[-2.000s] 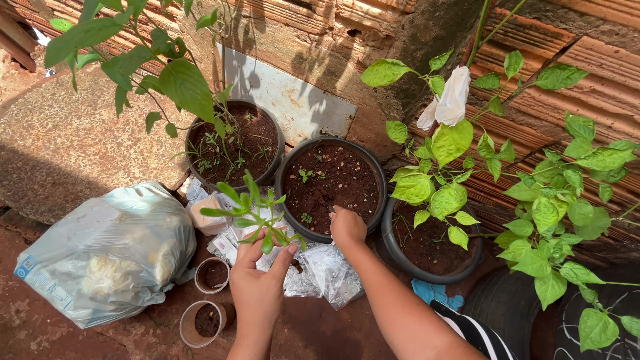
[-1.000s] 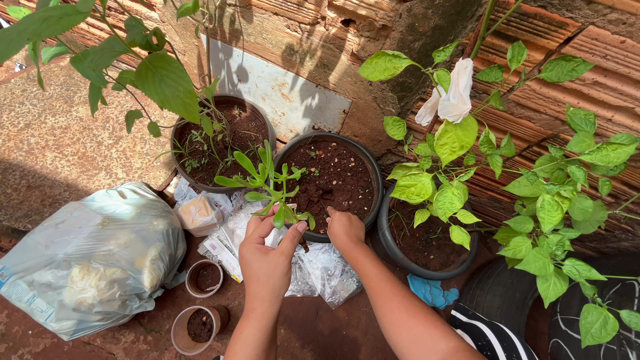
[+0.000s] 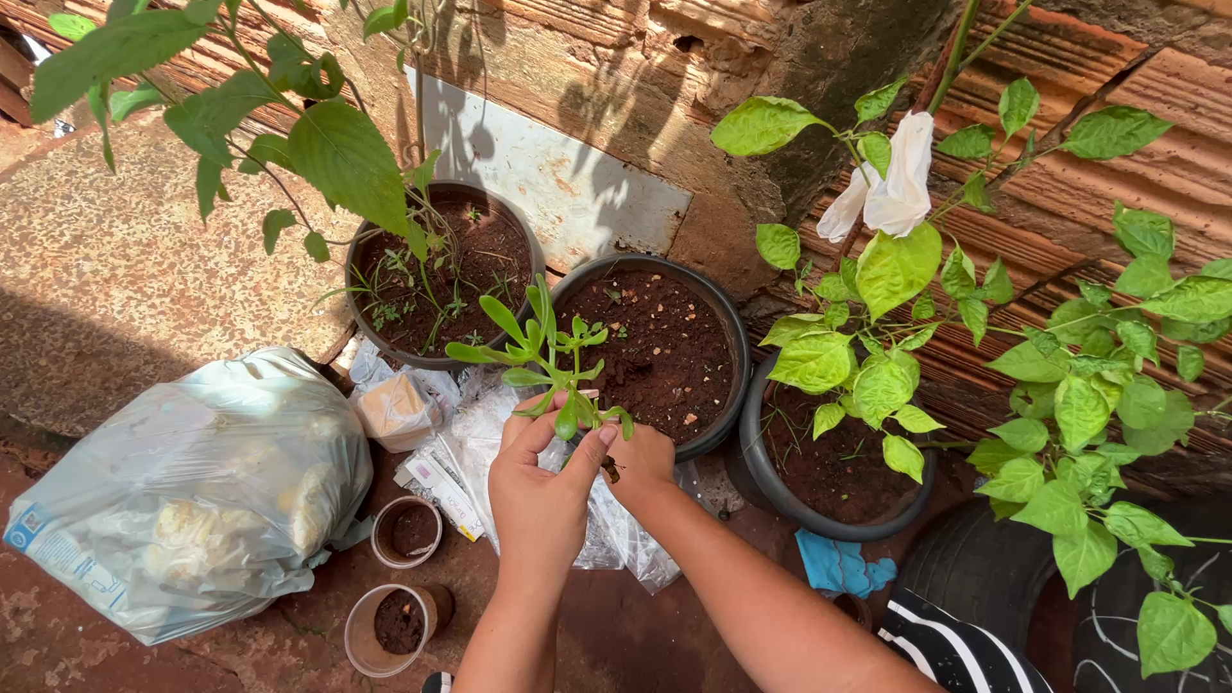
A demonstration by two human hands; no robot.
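Between thumb and fingers, my left hand (image 3: 544, 481) grips the lower stem of a leafy green succulent cutting (image 3: 551, 361). A dark root or stem end shows just below the fingertips. My right hand (image 3: 640, 467) is beside it, over the near rim of the middle round pot; its fingers are partly hidden behind the cutting, so whether they hold anything does not show. That black plastic pot (image 3: 736, 337) holds reddish-brown soil (image 3: 664, 356) with small stones, tiny seedlings and a shallow hollow near its middle.
A potted plant (image 3: 438, 279) stands to the left, another pot (image 3: 837, 462) with a leafy pepper-like plant to the right. Nearer are a filled plastic bag (image 3: 192, 491), two plastic cups of soil (image 3: 406, 531) (image 3: 397, 621), clear plastic wrapping (image 3: 616, 529), a blue cloth (image 3: 842, 563) and a tire (image 3: 977, 558).
My right hand has drawn back from the soil in the middle pot towards my left hand. The cutting is still in my left hand.
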